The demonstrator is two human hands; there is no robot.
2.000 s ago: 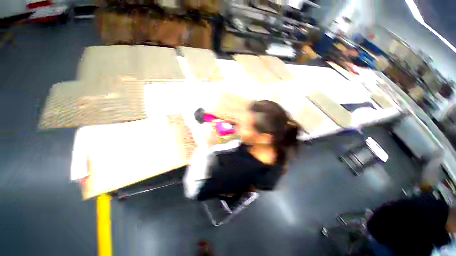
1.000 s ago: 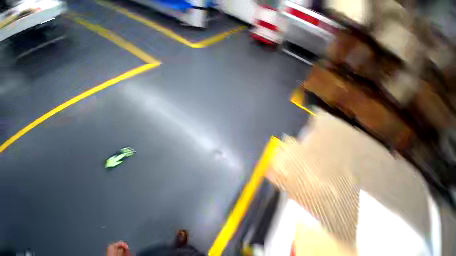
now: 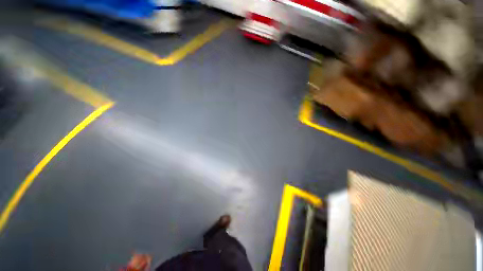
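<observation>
My left hand (image 3: 139, 262) shows small and blurred at the bottom edge, cut off by the picture's rim; whether it holds anything cannot be told. My right hand is not in view. Nearest on the right is a ridged tan board (image 3: 394, 225) with close slanted rows, lying on a white-topped table (image 3: 338, 233). No hand touches the board.
Grey floor (image 3: 175, 196) with yellow lane lines (image 3: 58, 151) lies in front of my dark-clothed leg (image 3: 225, 249) and brown shoe (image 3: 225, 221). Brown hanging pieces (image 3: 376, 111) are at upper right. A red and white object (image 3: 261, 27) and something blue (image 3: 100, 8) are at the top.
The view has swung from the long table and a seated person to the floor. The table has slid lower right, and the dark leg and shoe now show more fully.
</observation>
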